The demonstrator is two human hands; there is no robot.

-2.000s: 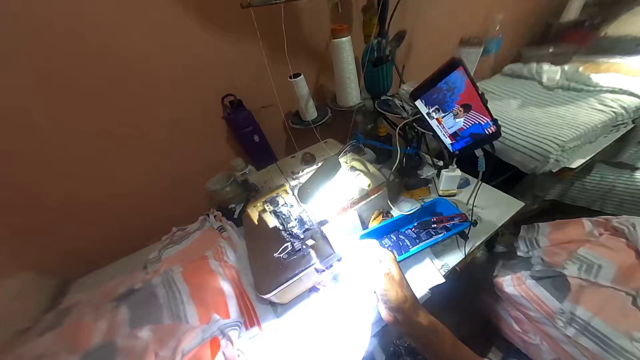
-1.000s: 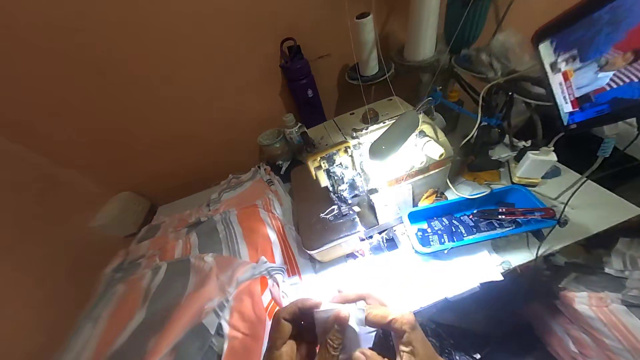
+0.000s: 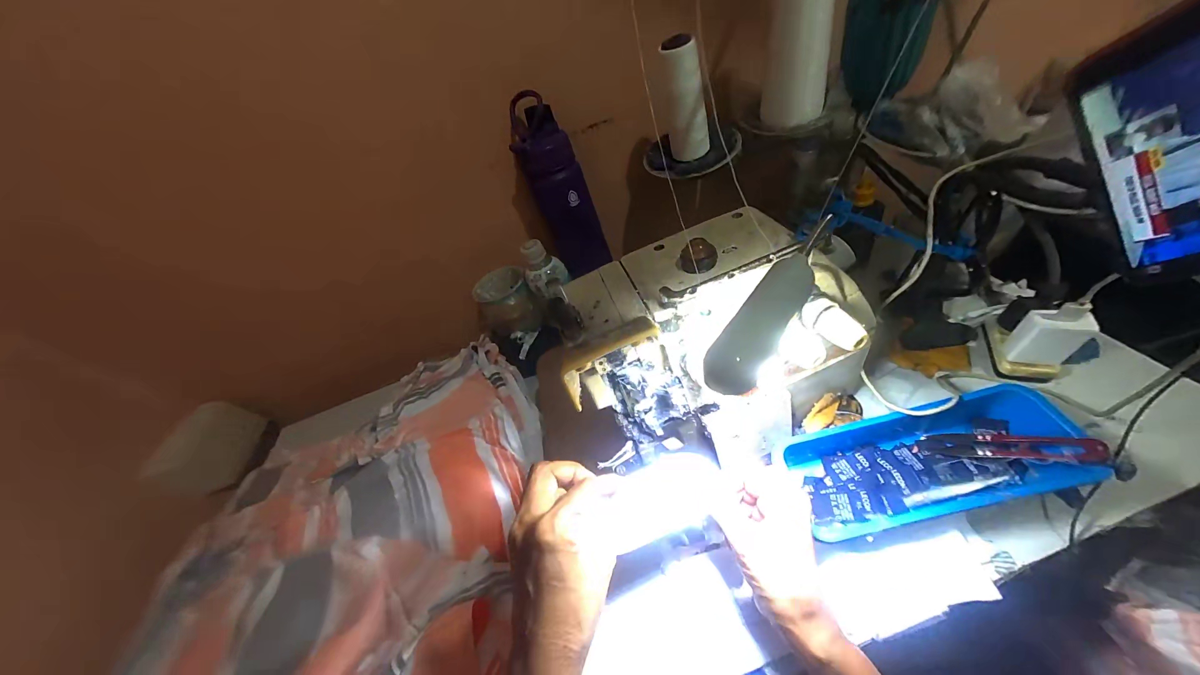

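Note:
My left hand (image 3: 562,544) is raised just in front of the needle area of an overlock-type sewing machine (image 3: 675,375), its fingers bent around the edge of a small white piece (image 3: 647,502) that is washed out by the lamp. My right hand (image 3: 773,544) is at the right side of the machine's front, and glare hides most of its fingers and what they touch. Striped orange, grey and white fabric (image 3: 384,506) lies in a heap left of my left hand.
A blue tray (image 3: 956,506) with dark labels and red-handled thread snips (image 3: 1059,448) stands at the right. Behind are a purple bottle (image 3: 562,192), a glass jar (image 3: 506,300), thread cones (image 3: 687,103), cables, a white plug adapter (image 3: 1048,335) and a lit screen (image 3: 1148,159).
Both hands have moved up from the lower edge to the machine's front. A second ago they were together around a small white piece; now they are apart.

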